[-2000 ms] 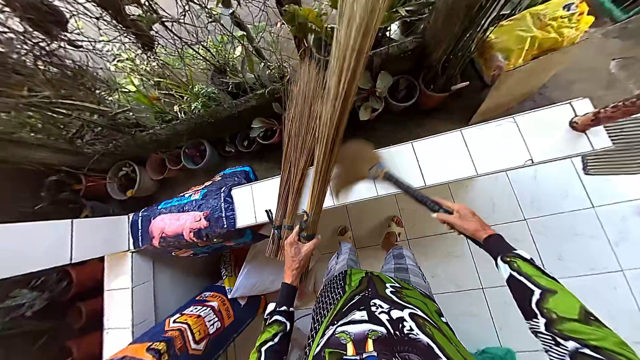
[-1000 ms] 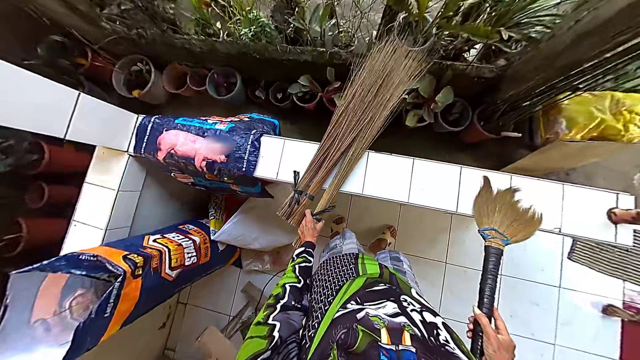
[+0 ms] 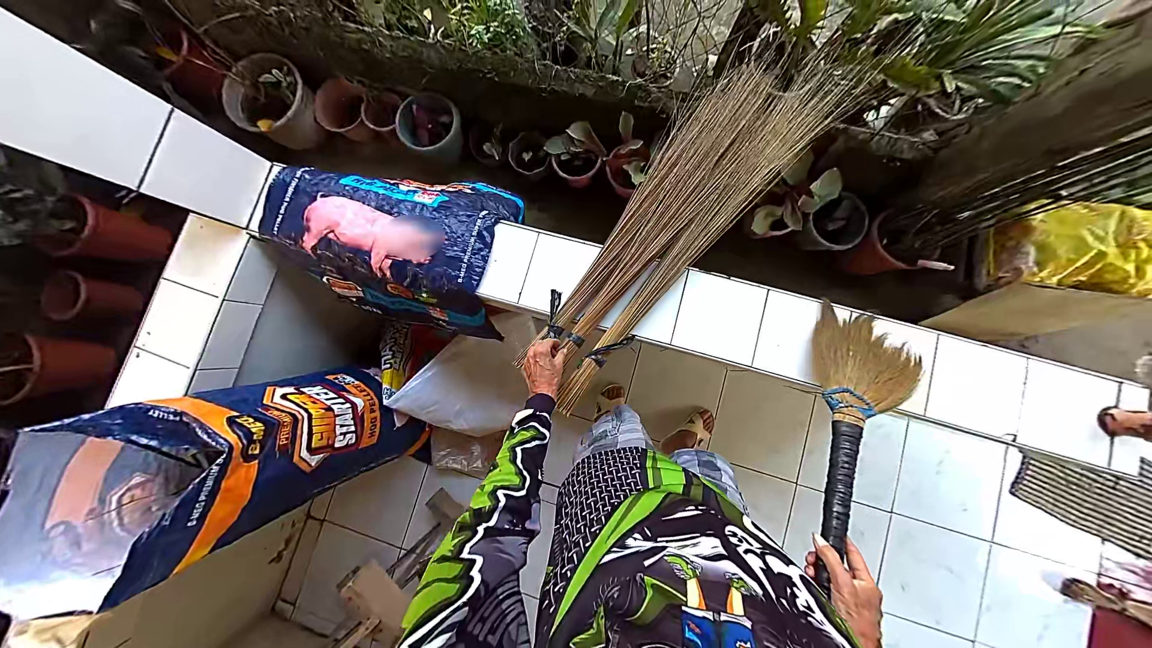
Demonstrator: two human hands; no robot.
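Several stick brooms (image 3: 670, 202), tied near their lower ends with dark bands, lean across the white tiled ledge with their bristles fanned toward the plants. My left hand (image 3: 544, 367) grips them by the bound ends. On the right, my right hand (image 3: 848, 583) is closed around the black wrapped handle of a short soft-fiber broom (image 3: 866, 360). That broom points up, its tan bristles in front of the ledge and blue cord at their base. Left of my left hand lies a white sack (image 3: 463, 382), beside a dark blue feed sack (image 3: 297, 432).
A printed feed sack (image 3: 387, 243) rests on the tiled ledge (image 3: 720, 315). Potted plants (image 3: 427, 126) line its far side. A yellow plastic bag (image 3: 1080, 243) lies far right. Wood pieces (image 3: 373, 594) are on the floor. Another person's foot (image 3: 1125, 421) and a striped mat (image 3: 1084, 499) appear at right.
The short broom, earlier beside the stick brooms, is now upright at the right in my right hand. The stick brooms in my left hand now slant to the right. The view has shifted.
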